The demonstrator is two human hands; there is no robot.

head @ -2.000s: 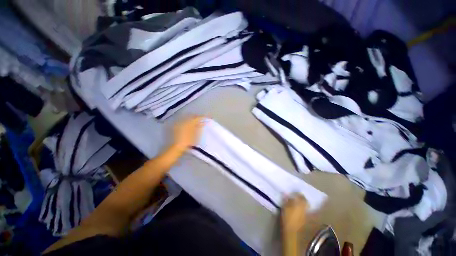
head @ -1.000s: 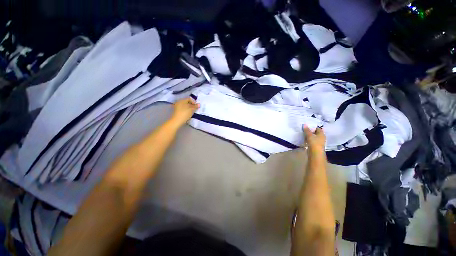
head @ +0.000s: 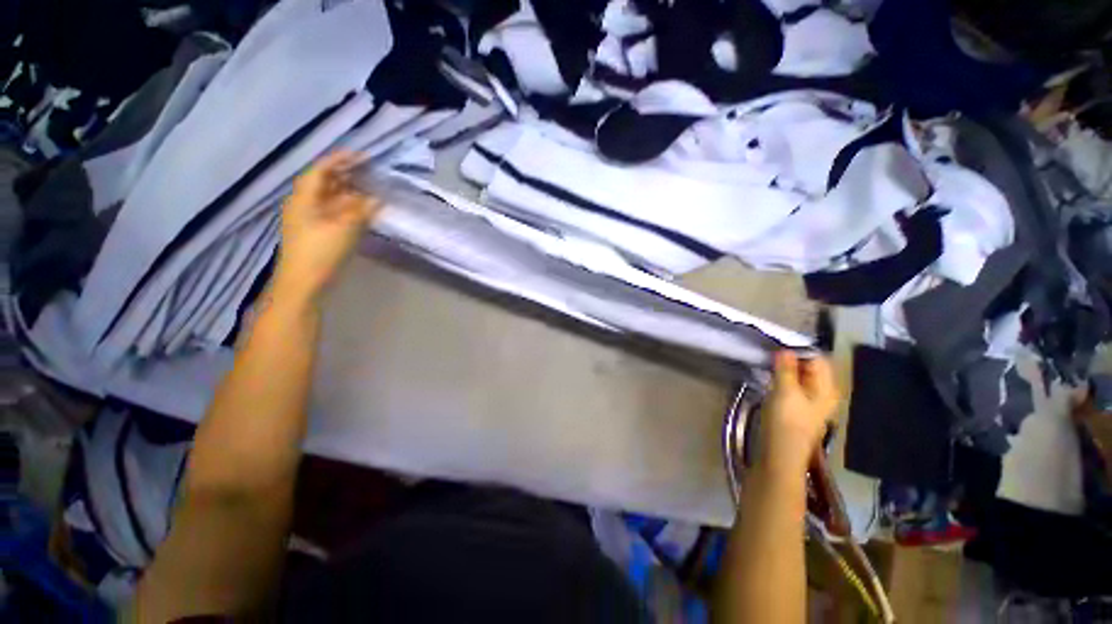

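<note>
A long white garment panel with dark edges [head: 561, 274] is stretched above the pressing table, slanting down to the right and blurred by motion. My left hand [head: 327, 207] grips its upper left end, near the fanned stack. My right hand [head: 801, 388] grips its lower right end. The steam iron [head: 737, 429] stands at the table's right front, partly hidden behind my right hand and forearm; its reddish-brown handle shows just right of my wrist.
The beige pressing table [head: 488, 390] lies below the panel. A fanned stack of striped panels [head: 207, 232] is at left. Loose white and black pieces [head: 732, 201] lie at the back. A black square [head: 899, 414] and grey scraps [head: 963, 323] are at right.
My hands have lifted a panel off the pile at the back and brought it towards me. My left hand has moved left, and the panel is now stretched between both hands.
</note>
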